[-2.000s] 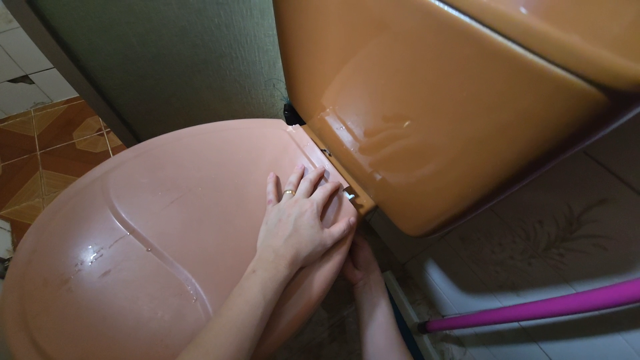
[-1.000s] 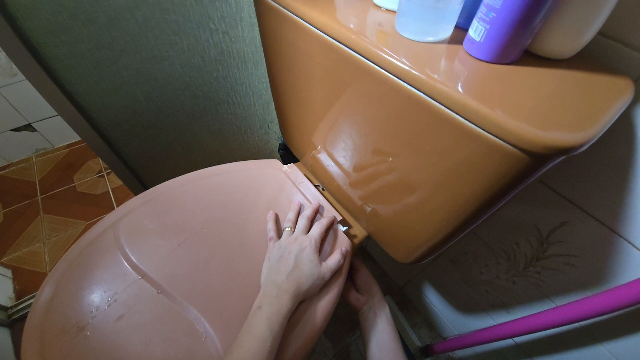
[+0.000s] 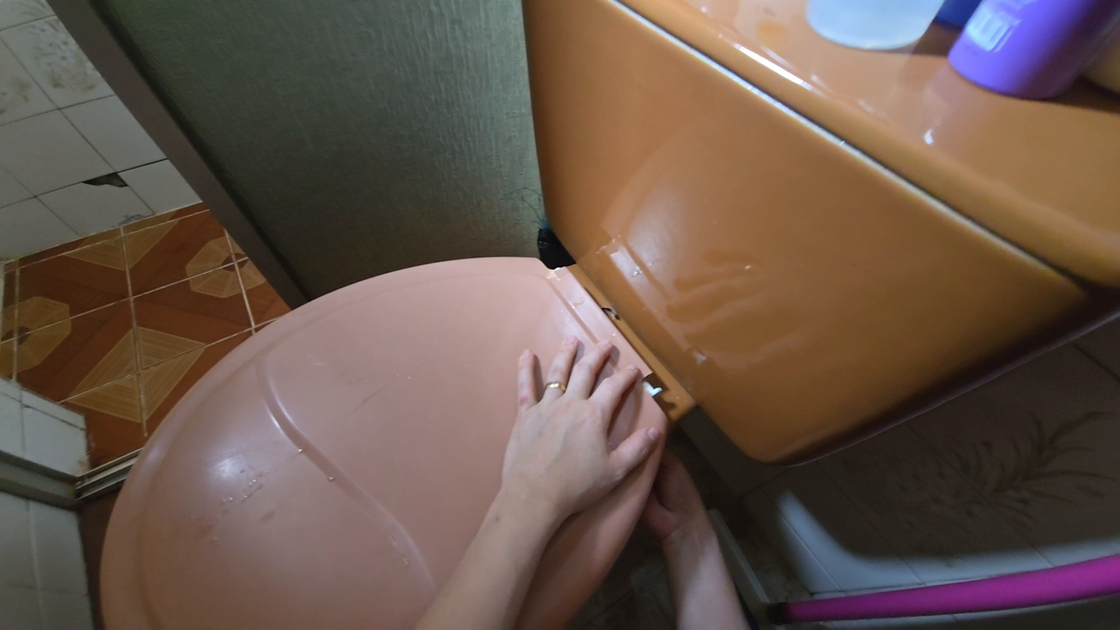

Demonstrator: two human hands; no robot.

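Note:
A pink plastic toilet lid (image 3: 350, 394) lies lowered, with water drops on it. My left hand (image 3: 573, 429), a ring on one finger, rests flat on the lid near its hinge edge, fingers spread. Beneath the lid's right rim is my right hand (image 3: 674, 499); its fingers are hidden, so whether it grips anything does not show. A small white piece (image 3: 653, 388) shows at the hinge, close to the left fingertips. The orange-brown ceramic toilet tank (image 3: 744, 262) stands behind the hinge, reflecting the left hand.
On the tank top stand a translucent container (image 3: 871, 17) and a purple bottle (image 3: 1024, 48). A green textured panel (image 3: 350, 131) borders the lid's far side. A magenta pole (image 3: 962, 591) lies at lower right, before the tiled wall. Patterned floor tiles (image 3: 131, 306) show at left.
Both hands keep their places, the left on the lid and the right under its rim. Only the view has shifted.

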